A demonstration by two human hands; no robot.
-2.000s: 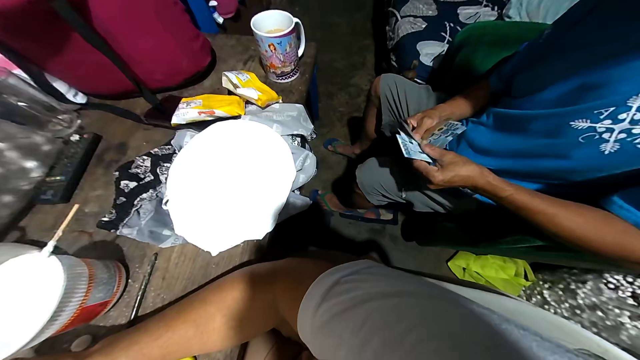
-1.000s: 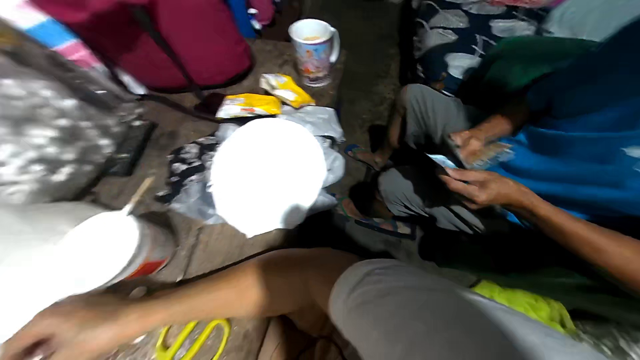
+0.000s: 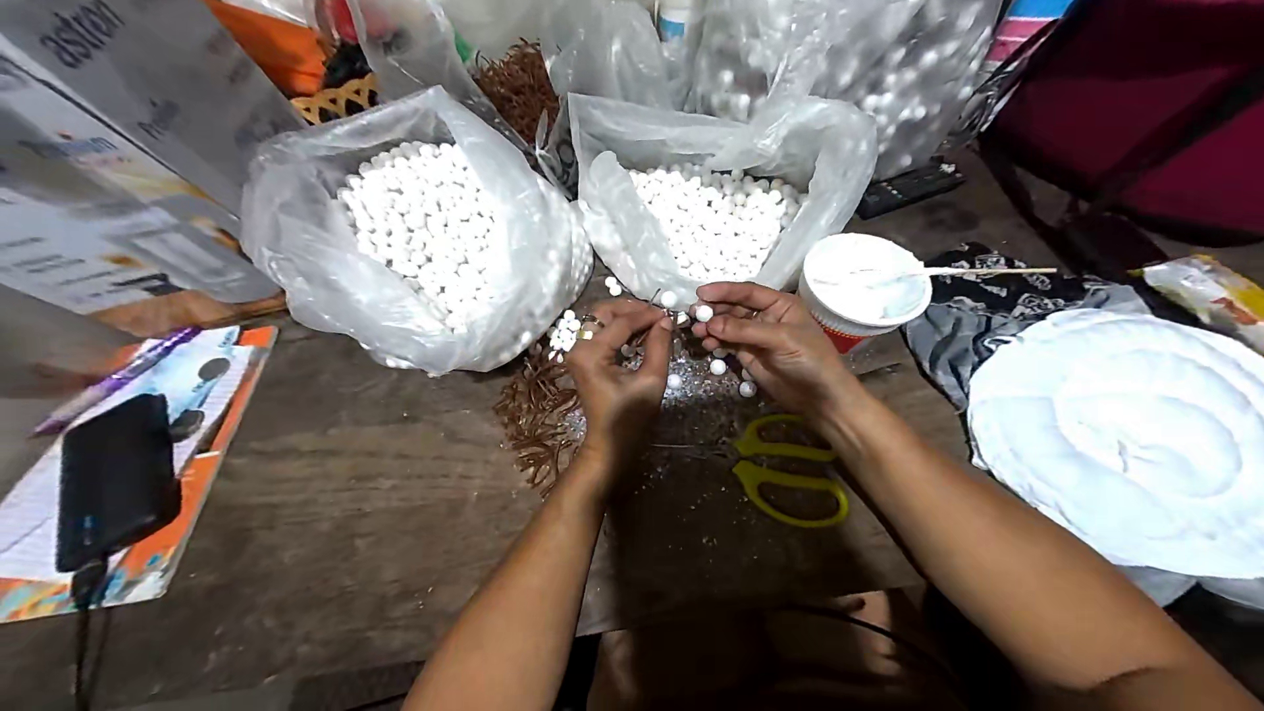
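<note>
My left hand (image 3: 627, 346) is closed at the fingertips on a thin piece that bears small white balls, and a cluster of white balls (image 3: 565, 334) shows beside its fingers. Close on its right, my right hand (image 3: 765, 331) pinches a white foam ball (image 3: 703, 312). Behind both hands stand two open plastic bags, left (image 3: 543, 286) and right (image 3: 839, 168), filled with white balls. Brown strands (image 3: 538, 420) lie by the left hand, and several loose balls are under the right. Yellow-handled scissors (image 3: 790, 484) rest nearer me; their blades are hard to see.
A tub of white paste (image 3: 867, 281) with a stick (image 3: 987, 271) across it stands right of my hands. Farther right is a round white padded thing (image 3: 1126, 434). At the left lie a black phone (image 3: 117, 482) with a cable and papers (image 3: 212, 434), before a large box (image 3: 128, 148).
The view has swung far left, from the seated person to the bags of balls. My hand, reaching toward the tub side a second ago, is now together with the other one.
</note>
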